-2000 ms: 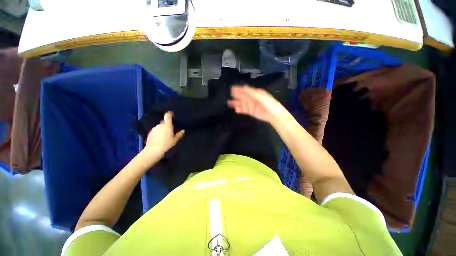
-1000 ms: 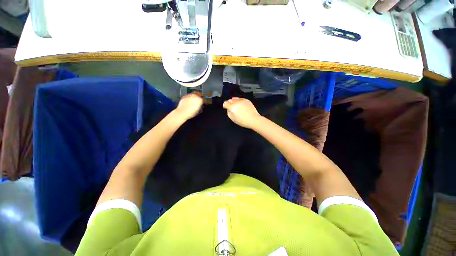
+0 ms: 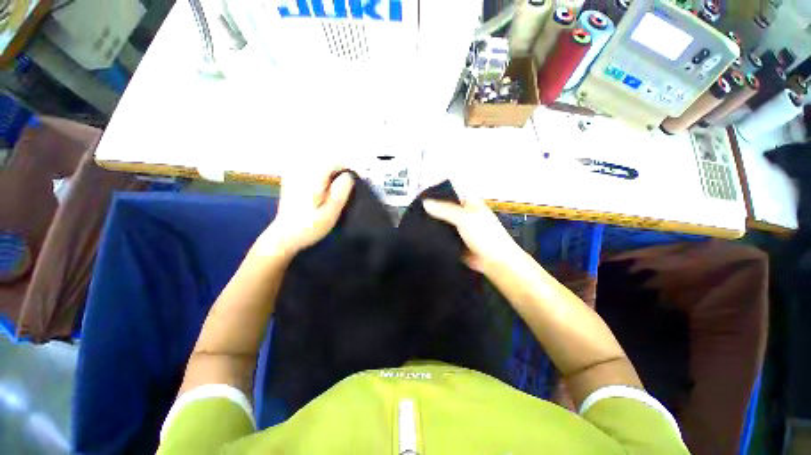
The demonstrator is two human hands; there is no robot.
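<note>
A black garment or garment piece [image 3: 382,284] hangs from both my hands over my lap, its top edge raised in two peaks with a dip between. My left hand [image 3: 311,213] grips the left peak, thumb on top. My right hand [image 3: 462,227] grips the right peak. Both hands are in front of the table edge, just below the small metal clamp area [image 3: 397,182] of the white JUKI machine [image 3: 347,35]. The fingers behind the cloth are hidden. Whether the cloth touches the machine bed I cannot tell.
A blue bin [image 3: 169,311] stands left, a brown-lined bin [image 3: 725,302] right. On the white table [image 3: 178,115] are a small cardboard box [image 3: 502,113], a control panel [image 3: 658,58], thread cones [image 3: 566,67], dark snips [image 3: 609,168] and a pale button-grid object [image 3: 714,164].
Both hands have moved up from the lap, raising the black cloth toward the machine and spreading it between them. The view has tilted up, showing more of the machine and tabletop.
</note>
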